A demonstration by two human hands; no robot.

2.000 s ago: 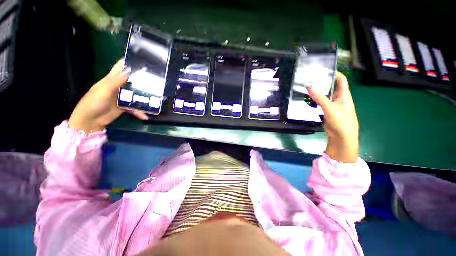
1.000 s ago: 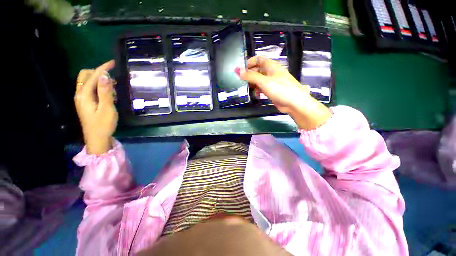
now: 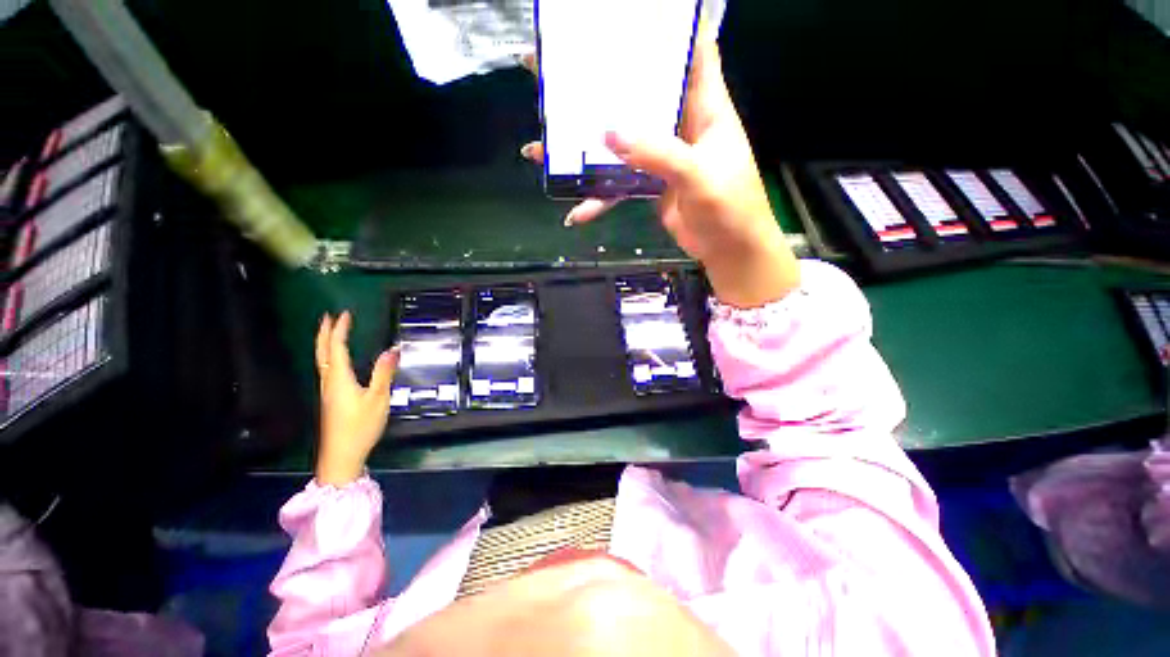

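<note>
My right hand [image 3: 719,180] holds up a smartphone [image 3: 616,84] with a blank white screen at top centre, its thumb on the lower part of the screen. The phone's top is cut off by the frame edge. Below lies a black phone tray [image 3: 580,353] with an empty slot in the middle. Two lit phones lie left of that slot, and one phone [image 3: 657,334] lies right of it. My right sleeve hides the tray's right end. My left hand [image 3: 350,404] rests at the tray's left end, fingers apart, holding nothing.
Another tray of lit phones [image 3: 943,205] lies at the right. Stacked trays with white screens [image 3: 64,295] stand at the left. A pale tube with yellow-green wrapping [image 3: 237,193] hangs at upper left. A whitish crumpled sheet [image 3: 465,39] is at the top. Pink sleeves of others show at both sides.
My right hand has lifted the middle phone out of the tray and up; its screen is now white. My left hand stays open by the tray's left end. The camera view has tilted up.
</note>
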